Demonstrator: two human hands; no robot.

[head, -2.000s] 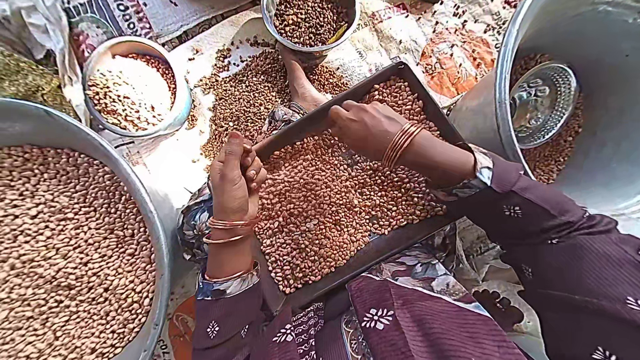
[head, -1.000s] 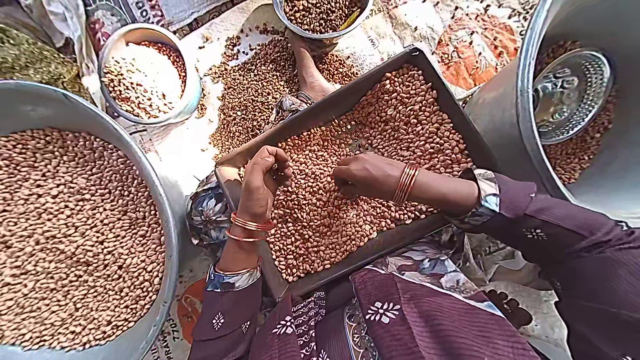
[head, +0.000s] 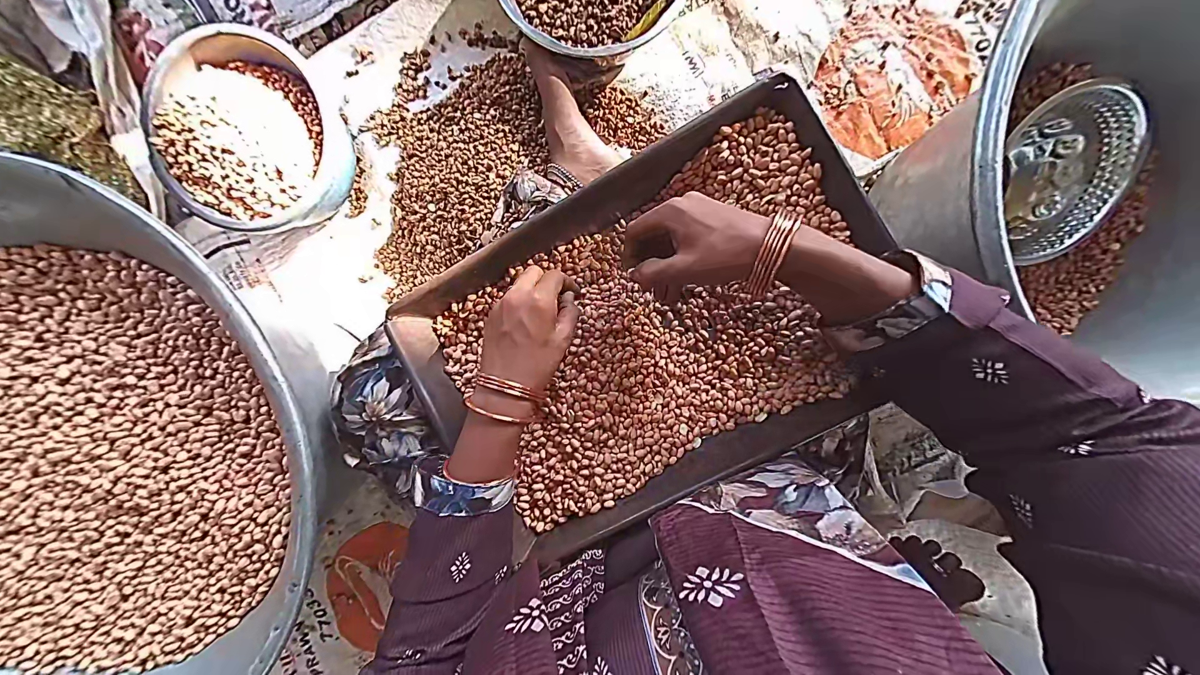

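Note:
A dark rectangular metal tray (head: 750, 448) lies tilted across my lap, spread with reddish-brown nuts or beans (head: 637, 412). My left hand (head: 530, 328), with copper-coloured bangles at the wrist, is over the tray's left part, its fingers curled at the nuts. Whether it holds any cannot be seen. My right hand (head: 689, 246), also with bangles, is over the upper middle of the tray, fingers bent down toward the nuts. Its fingertips are partly hidden, and so is anything between them.
A large metal pot (head: 295, 450) full of nuts stands at the left. Another large pot (head: 989, 178) at the right holds nuts and a perforated metal strainer (head: 1076, 173). Two bowls, at the upper left (head: 333, 178) and top (head: 647, 37), stand by a loose pile (head: 450, 178) on sacking. My bare foot (head: 574, 136) is behind the tray.
Two seconds ago my left hand was at the tray's left rim; now it is over the nuts. My right hand has moved from the far rim down to the nuts, then slightly up and left.

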